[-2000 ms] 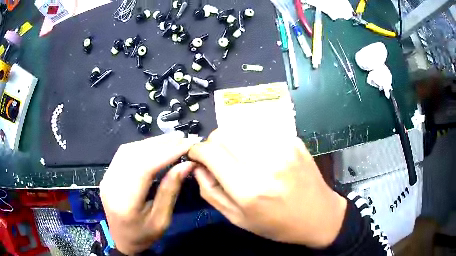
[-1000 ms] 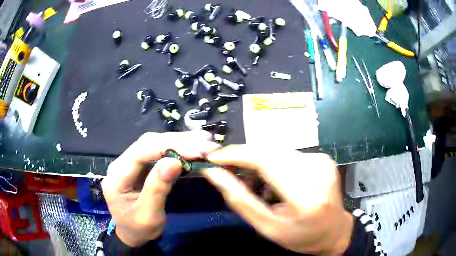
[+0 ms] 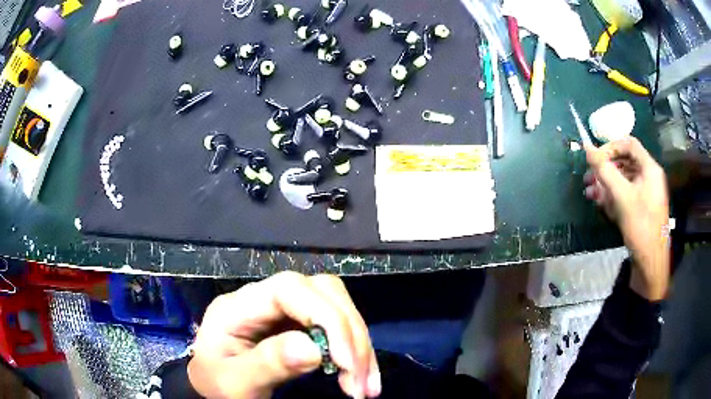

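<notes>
My left hand (image 3: 281, 343) is low in the middle, in front of the bench edge. Its thumb and fingers pinch a small green and dark earbud circuit board (image 3: 321, 347); the fingers cover part of it. My right hand (image 3: 630, 187) is at the right side of the green bench top, closed on the silver tweezers (image 3: 581, 123), whose tips point up and left. Many black earbuds (image 3: 323, 117) with pale green-yellow ends lie scattered on the black mat (image 3: 156, 171).
A cream square sheet (image 3: 435, 206) with a yellow band lies at the mat's front right. A white-headed tool (image 3: 612, 121), pens and yellow-handled pliers (image 3: 626, 82) lie right. A white and yellow device (image 3: 39, 128) stands left. Red (image 3: 27, 319) and blue crates (image 3: 144, 304) are below the edge.
My right hand has left my left hand and moved right, and has taken hold of the tweezers. My left hand has moved lower and towards the middle, still pinching the board.
</notes>
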